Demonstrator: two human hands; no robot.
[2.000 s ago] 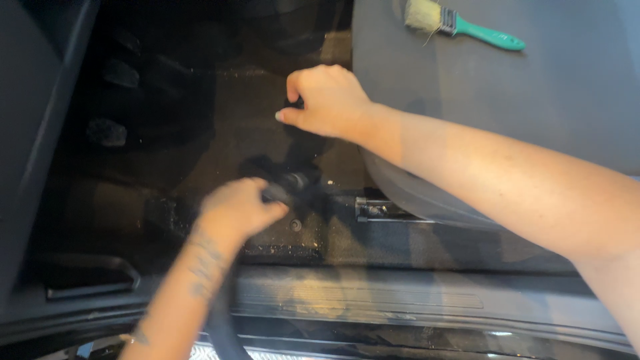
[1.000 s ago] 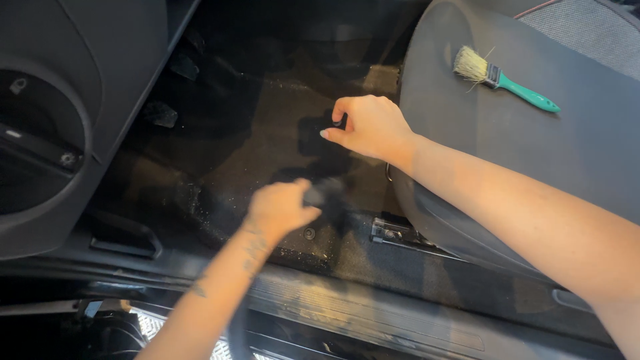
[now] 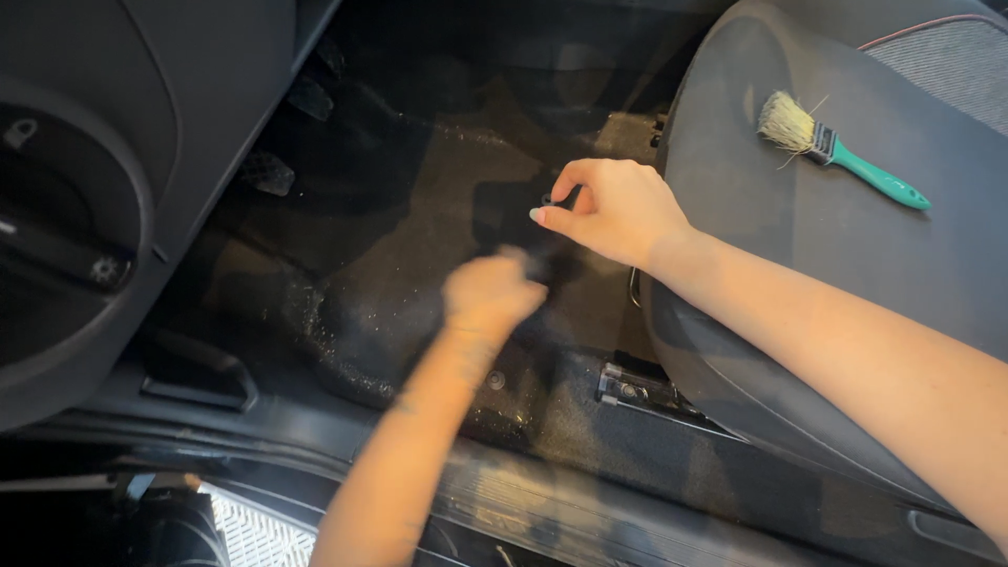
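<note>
My left hand (image 3: 492, 291), blurred, is closed around a dark nozzle-like piece (image 3: 537, 266) low over the dark car floor carpet (image 3: 378, 283). Blur and shadow hide most of that piece. Above and to the right, my right hand (image 3: 614, 209) hangs over the carpet beside the seat edge, fingers curled and thumb near the index finger; whether it grips anything is unclear. A paintbrush with pale bristles and a green handle (image 3: 878, 177) lies on the grey seat (image 3: 850, 244), beyond my right forearm. Pale specks dot the carpet around my left hand.
Pedals (image 3: 268, 173) stand at the upper left, beside the door-side dash panel with a round light switch (image 3: 63, 236). A metal seat rail (image 3: 630, 387) sits below the seat. The door sill (image 3: 551, 500) runs along the bottom, with a white ribbed surface (image 3: 256, 528) outside it.
My left hand has moved right and farther up over the carpet. My right hand keeps its curled shape, now closer to the seat. The view has shifted, showing more of the dash panel.
</note>
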